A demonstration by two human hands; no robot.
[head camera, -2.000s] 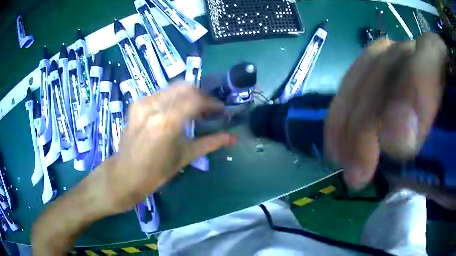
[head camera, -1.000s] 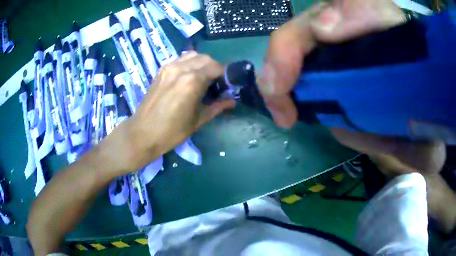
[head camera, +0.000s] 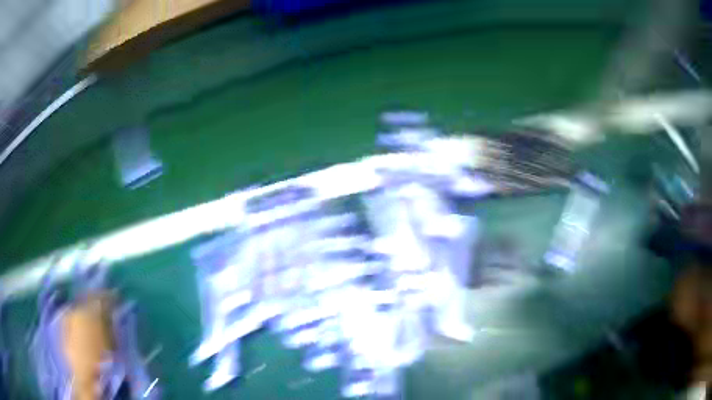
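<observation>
The whole view is badly blurred. A pile of pale lavender device housings (head camera: 328, 289) lies on the green bench in the middle. My left hand (head camera: 90, 340) appears at the lower left among more lavender housings (head camera: 47, 344); its fingers and any grip are too blurred to tell. My right hand (head camera: 695, 305) seems to be the brown blur at the right edge, cut off, beside a dark shape. I cannot tell what it holds. The electric screwdriver cannot be made out.
The screw tray (head camera: 531, 160) is a dark blur behind the pile, with one housing (head camera: 576, 223) to its right. A green conveyor (head camera: 312, 94) with a white edge strip (head camera: 156, 230) runs behind; a pale piece (head camera: 137, 160) lies on it. A tan edge (head camera: 156, 27) shows top left.
The view has swung left and up, so the pile and tray appear farther right and lower. My left hand has left the dark-ended device and is at the far left. My right hand is at the right edge.
</observation>
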